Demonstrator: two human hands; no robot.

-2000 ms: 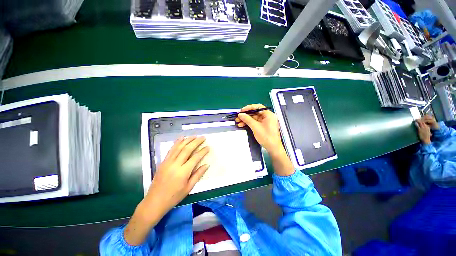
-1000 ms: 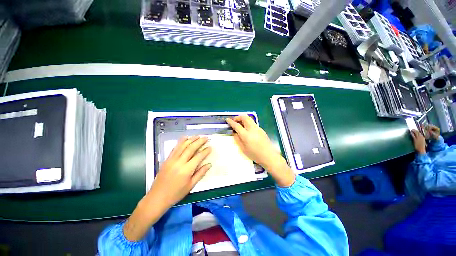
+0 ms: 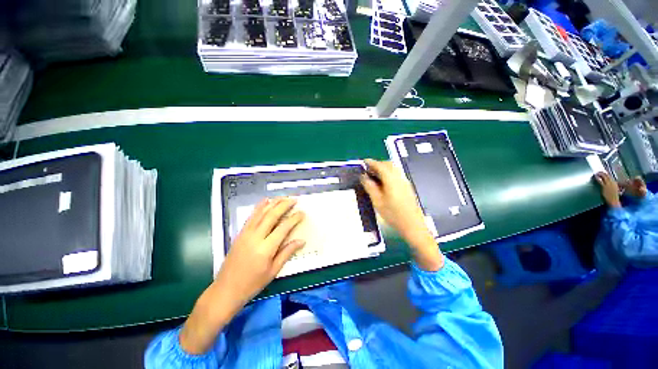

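A dark tablet back cover lies on a white tray in front of me, with a long pale strip near its far side. A cream adhesive sheet lies over its near part. My left hand rests flat on the sheet with its fingers spread. My right hand is at the cover's far right corner, fingertips bent down onto its edge. No tweezers can be made out; the fingers may hide them.
A tall stack of covers stands at the left. Another cover lies slanted at the right. Behind are a white bench strip, a metal post and stacked trays of black parts. Another person's hands work far right.
My right hand has moved right along the cover's far side to the corner. The tweezers seen earlier in it no longer show. My left hand has stayed on the sheet.
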